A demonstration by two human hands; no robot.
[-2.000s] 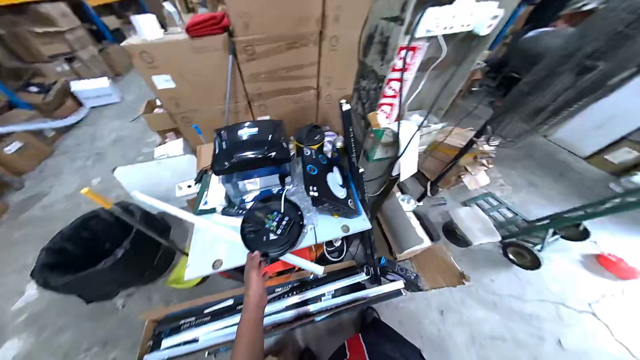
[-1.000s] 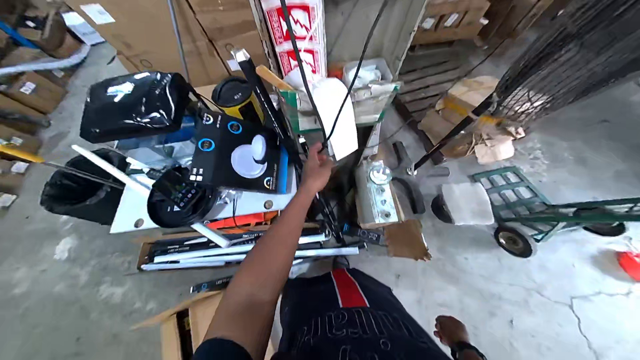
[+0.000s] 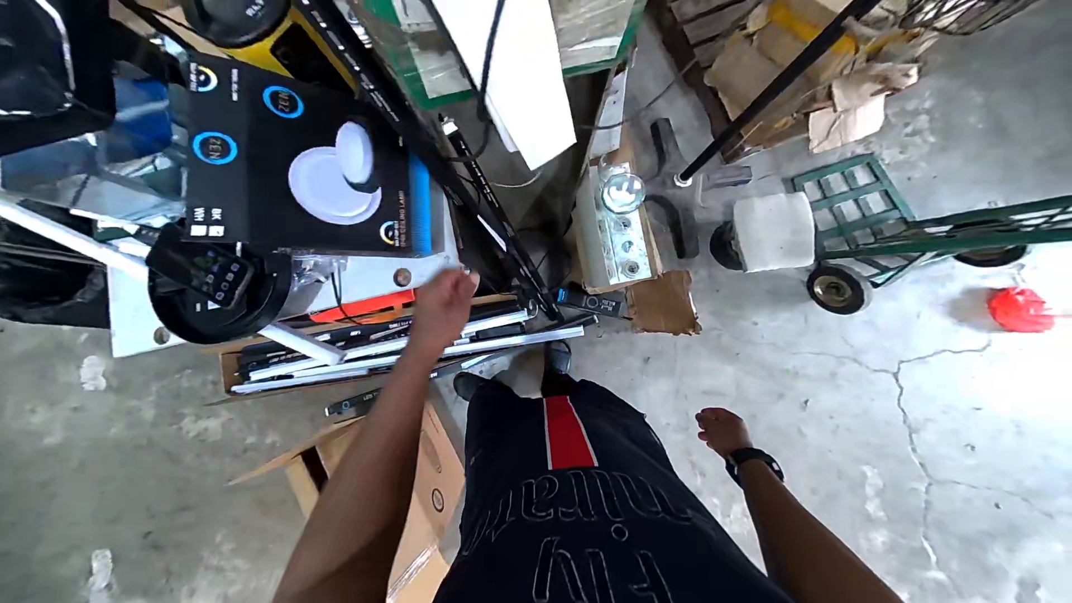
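My left hand point(image 3: 448, 301), its fingers curled, is over the front edge of the white table point(image 3: 368, 280) and holds nothing that I can see. Beside it on the table lies a black ceiling lamp box point(image 3: 260, 201) with a round white lamp pictured on it. A black remote control point(image 3: 219, 276) rests on a round black dish point(image 3: 180, 314) farther left. Below my hand, an open carton on the floor holds long white tubes point(image 3: 368, 360) and dark slim boxes. My right hand point(image 3: 723, 430), with a black wristband, hangs loosely curled over the concrete floor, away from any object.
An open cardboard box point(image 3: 427, 502) stands by my left arm. To the right are a long carton with glass bulbs point(image 3: 622, 193), a black pole on a footed base point(image 3: 682, 180), a green hand truck point(image 3: 921, 234) and a red object point(image 3: 1020, 310). Long black strips point(image 3: 494, 226) lean beside the table.
My left hand has moved from the white sheet by the leaning strips back to the table's front edge. My right hand still hangs at my side. The view has tilted down.
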